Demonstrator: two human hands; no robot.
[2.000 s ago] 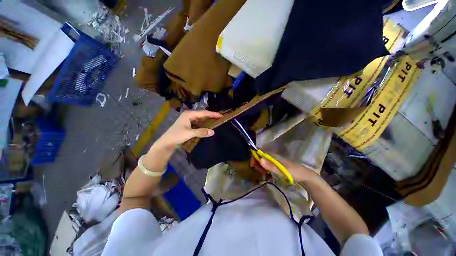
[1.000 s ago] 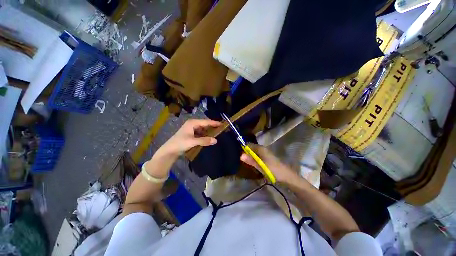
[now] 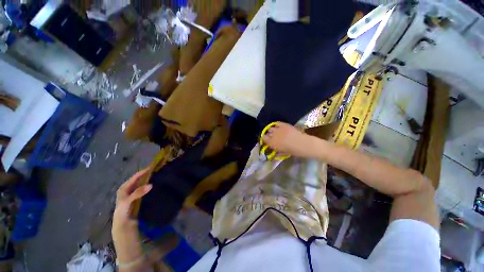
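My left hand (image 3: 129, 199) is low at the left and grips the edge of a bundle of dark and brown cut pieces (image 3: 169, 186), fingers and thumb closed on it. My right hand (image 3: 284, 139) is near the middle, above the beige apron (image 3: 265, 202), and holds the yellow-handled scissors (image 3: 269, 151). The scissors' blades cannot be made out. A dark navy cloth (image 3: 302, 69) hangs over the white table corner (image 3: 239, 64), just beyond my right hand. The two hands are well apart.
Brown pieces (image 3: 199, 95) heap beyond the bundle. Yellow PIT tape (image 3: 358, 114) crosses the machine table at right, beside the white sewing machine (image 3: 451, 50). Stacked brown strips (image 3: 434, 127) lie further right. A blue crate (image 3: 66, 133) stands on the scrap-littered floor at left.
My left hand has moved left and down with the bundle. My right hand has moved up and away from it with the scissors. The camera view has shifted, and the hands are further apart.
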